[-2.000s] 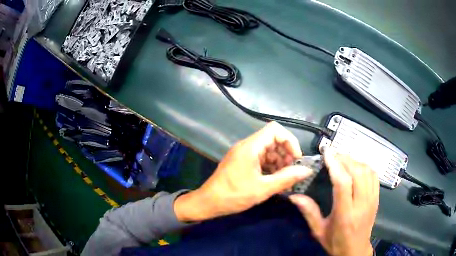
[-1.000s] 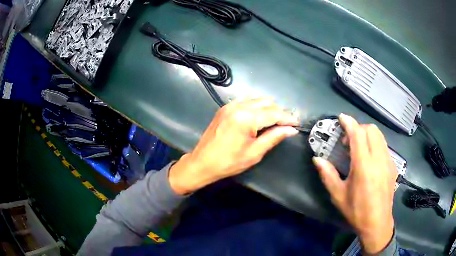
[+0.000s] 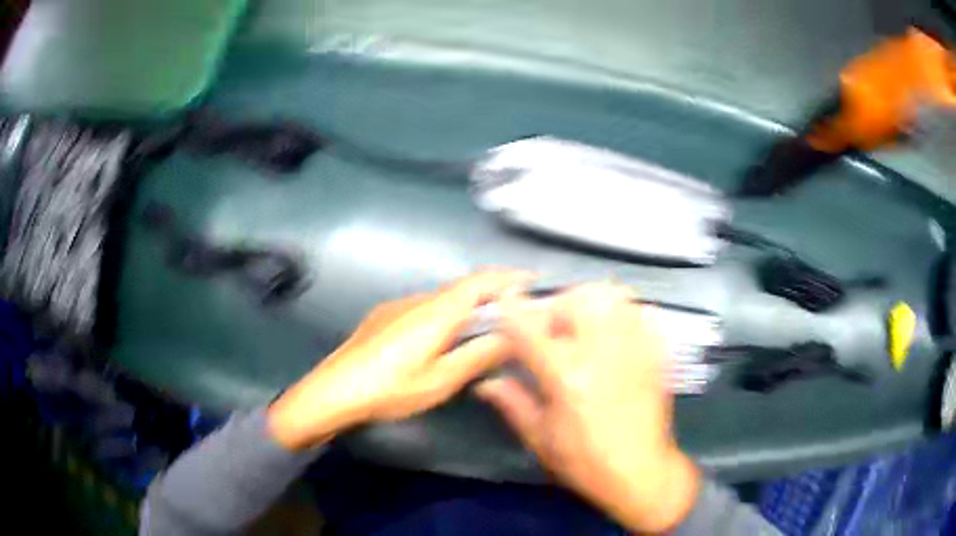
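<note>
The view is blurred. A near grey ribbed case [image 3: 692, 351] lies on the dark-green bench, its left end hidden by my hands. My right hand [image 3: 598, 403] grips over that left end. My left hand [image 3: 404, 351] meets it at the cord side, fingertips together; what they pinch is hidden. The near case's looped black cord [image 3: 246, 267] lies to the left and its bundled output lead [image 3: 786, 366] to the right. The end plate is not visible under my fingers.
A second grey case [image 3: 613, 199] lies behind. An orange screwdriver [image 3: 881, 94] hangs at upper right, nose near that case. Yellow marker [image 3: 900, 335] at right, end-plate tray [image 3: 58, 225] at left, green board [image 3: 115, 52] upper left, blue crate [image 3: 870, 487] lower right.
The view has swung right, so the bench things sit further left and the orange screwdriver body shows. My right hand has turned over the near case's cord end, closer to my left hand.
</note>
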